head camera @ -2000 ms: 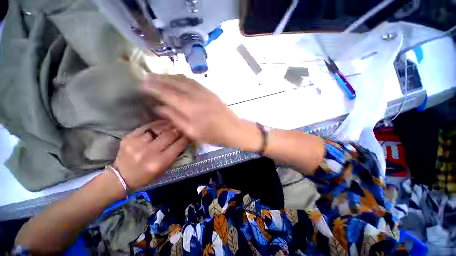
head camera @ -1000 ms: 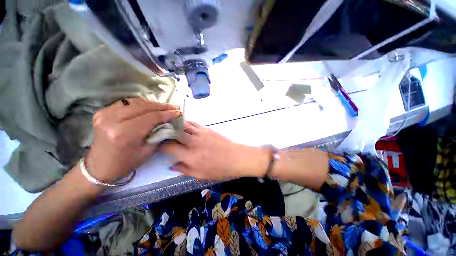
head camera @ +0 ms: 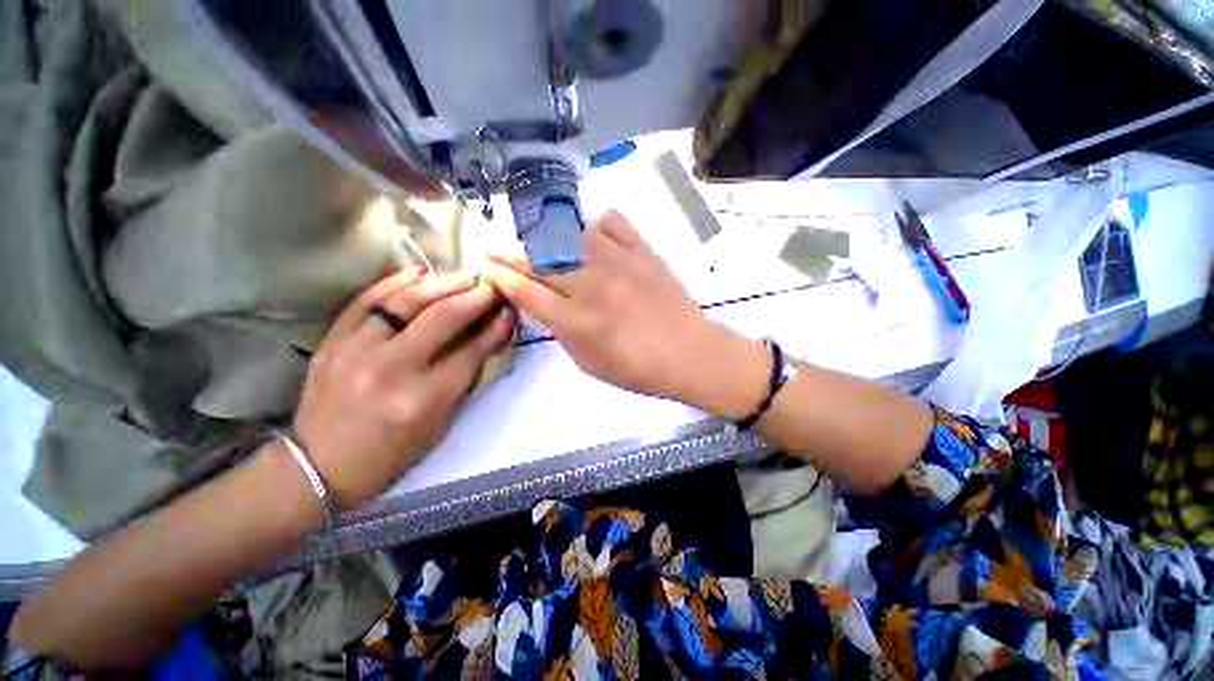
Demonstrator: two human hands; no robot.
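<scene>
The olive-khaki garment (head camera: 213, 253) lies bunched on the left of the table and under the machine head. My left hand (head camera: 400, 366) presses and pinches its edge (head camera: 439, 246) just in front of the needle area (head camera: 482, 186). My right hand (head camera: 612, 299) is beside it, fingertips close to the same edge, just below the blue-grey cylinder (head camera: 554, 233); whether it grips cloth is hard to see. The edge under the fingertips is bright and partly hidden.
The white machine head (head camera: 466, 67) overhangs the cloth. A dark glossy rectangle (head camera: 852, 93) is strapped to it. Right of the needle lie olive pieces (head camera: 812, 250), a narrow strip (head camera: 687, 196) and red-and-blue snips (head camera: 935, 266). A translucent bag (head camera: 992, 333) hangs at the right edge.
Both hands have moved forward with the garment edge, from near the table front up to the needle area. The folded edge held up between them is now down by the needle.
</scene>
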